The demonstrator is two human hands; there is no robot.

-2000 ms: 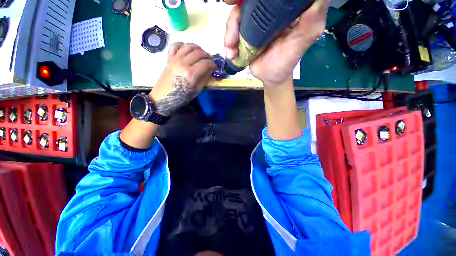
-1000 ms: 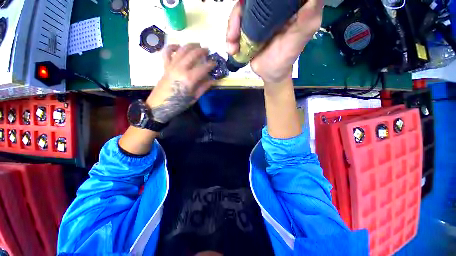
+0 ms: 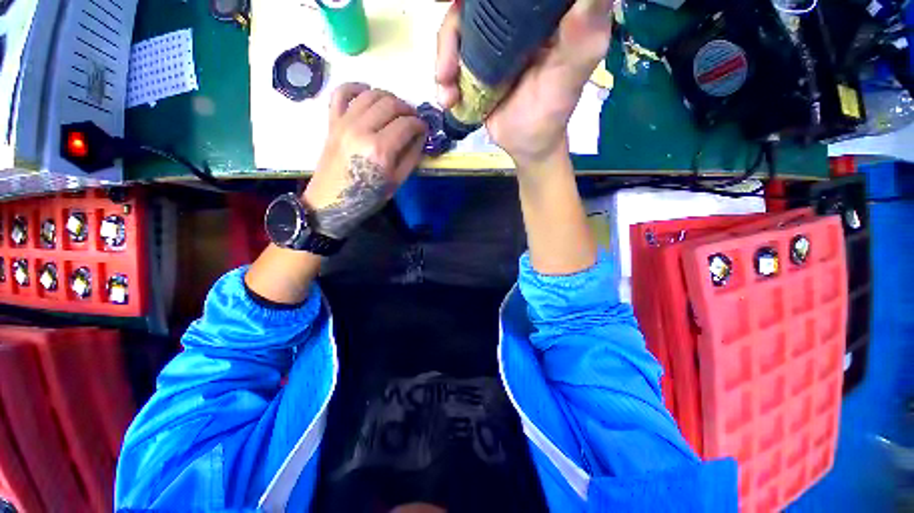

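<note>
My right hand is wrapped around a dark grey and yellowish electric screwdriver, tilted with its dark nose down to the left. The nose is at a small dark watch unit near the front edge of the cream paper. My left hand has its fingers curled at the left side of the unit; the fingertips are partly hidden, and I cannot tell how firmly they hold it. The bit tip is not clearly visible.
A black octagonal ring and a green roll are on the paper. A vented box with a lit red switch is at left, a black fan at right. Red trays with modules flank me below the bench.
The screwdriver and my right hand have shifted slightly left. My left hand spread off the unit a second ago and is now curled back beside it.
</note>
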